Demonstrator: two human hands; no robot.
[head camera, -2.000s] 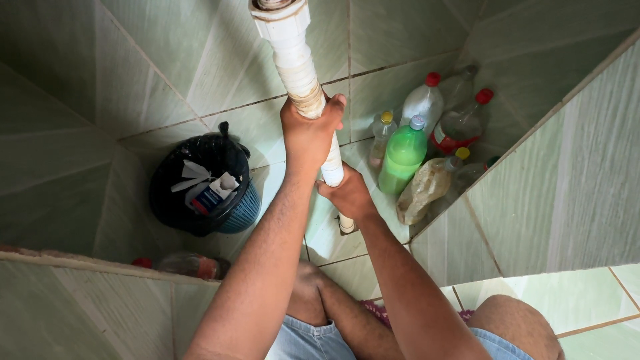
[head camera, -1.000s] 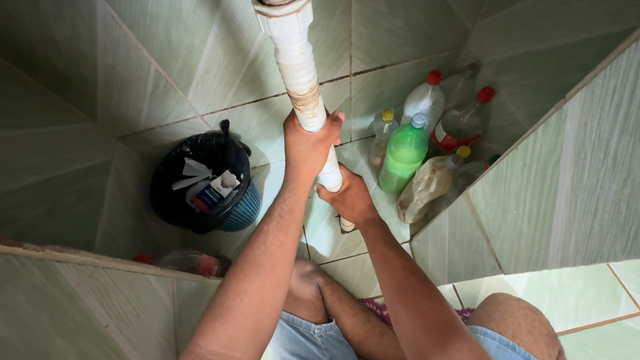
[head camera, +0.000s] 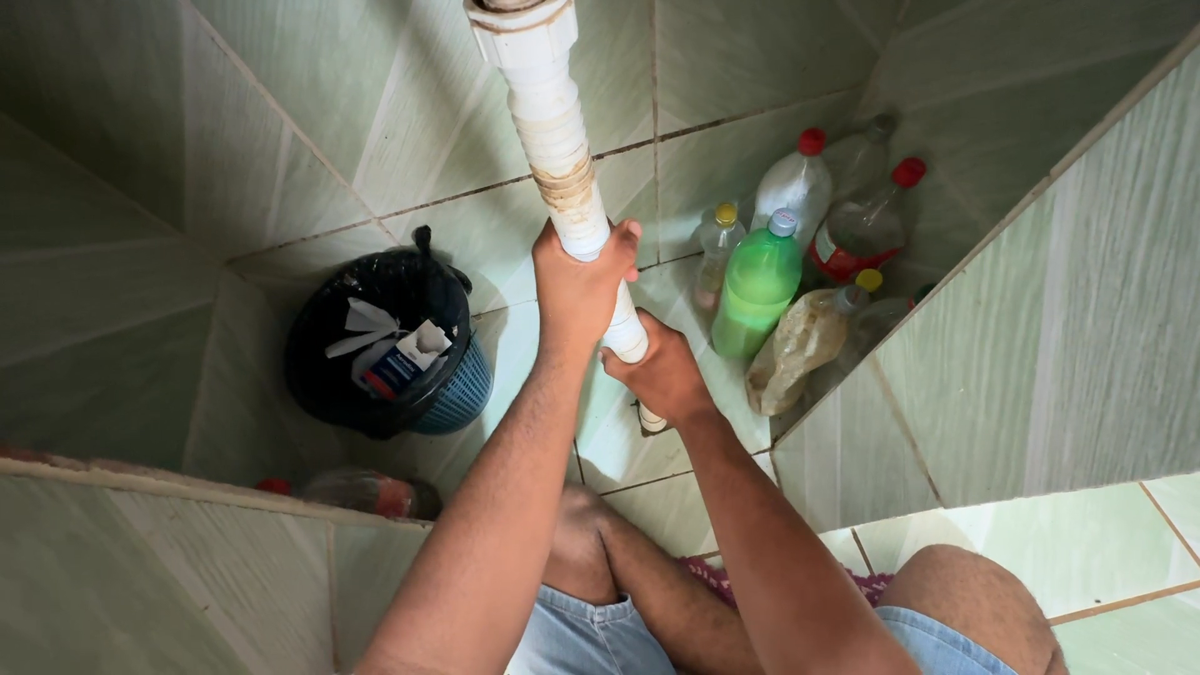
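A white plastic drain pipe (head camera: 553, 122) with a corrugated upper part and a brownish stained band hangs from a coupling nut (head camera: 525, 33) at the top. My left hand (head camera: 583, 286) is wrapped around the pipe just below the stained band. Lower down and to the right, my right hand (head camera: 664, 367) grips the pipe near a pale rounded section. Beneath the right hand, a short pipe end (head camera: 652, 418) shows at a dark opening in the floor tiles; how it joins the part above is hidden by that hand.
A blue basket bin (head camera: 459, 389) with a black bag stands left. Several bottles, among them a green one (head camera: 757, 291) and a crumpled one (head camera: 797, 352), stand right. A bottle (head camera: 361, 492) lies behind the left tiled partition (head camera: 234, 553); another partition (head camera: 1059, 309) rises right.
My left hand has slid slightly down the pipe, uncovering more of the white part below the stained band. My right hand has stayed around the lower pipe.
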